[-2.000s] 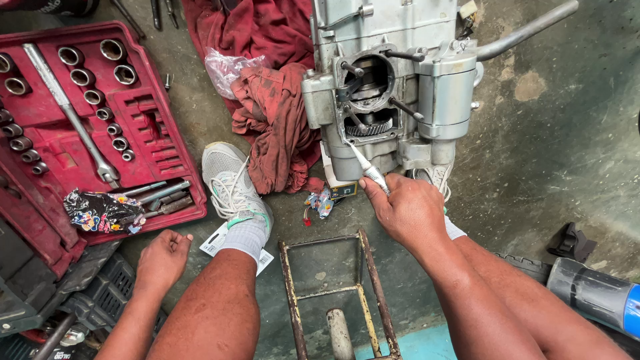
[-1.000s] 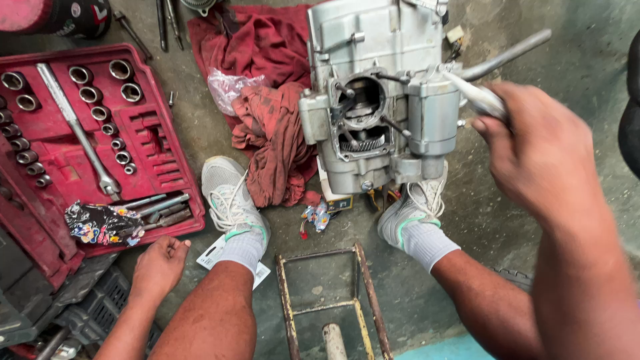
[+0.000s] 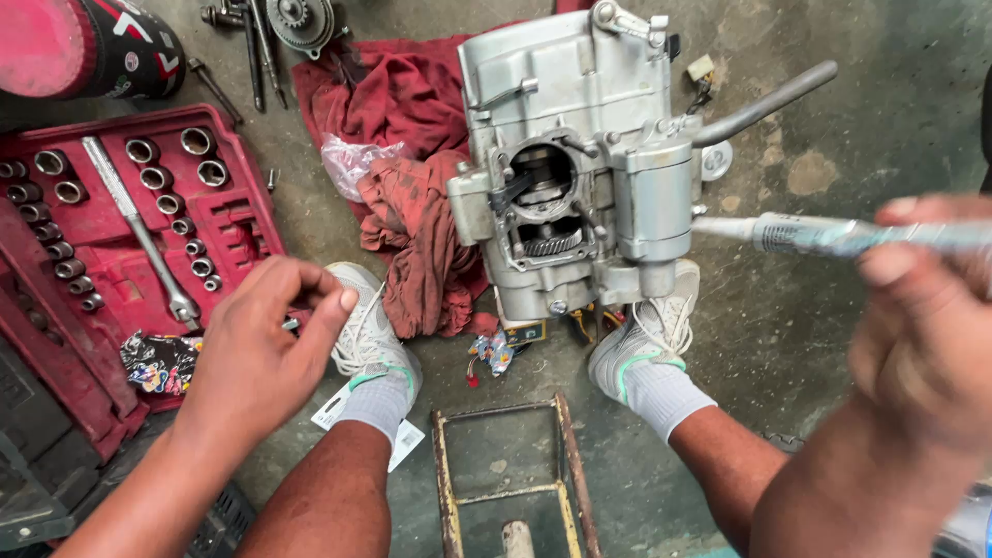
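Note:
A squeeze tube with a white nozzle (image 3: 821, 235) is held in my right hand (image 3: 922, 294) at the right edge, its nozzle pointing left toward the engine's cylindrical starter motor housing (image 3: 657, 201). The silver engine (image 3: 570, 77) stands on the floor between my feet, its cylinder opening (image 3: 542, 178) facing up with studs around it and a toothed gear (image 3: 552, 244) showing below. My left hand (image 3: 267, 341) hovers over the left shoe and the socket case, fingers curled with thumb and forefinger close together; nothing shows in it.
A red socket case (image 3: 116, 271) with a ratchet handle (image 3: 139, 225) lies at left. Red rags (image 3: 418, 232) and a plastic bag (image 3: 353, 163) lie beside the engine. A rusty metal frame (image 3: 504, 492) is between my legs. Loose bolts and a gear part (image 3: 298, 19) lie at the top.
My right hand with the tube has moved from the engine's lower gasket face out to the right. My left hand has risen from beside my leg.

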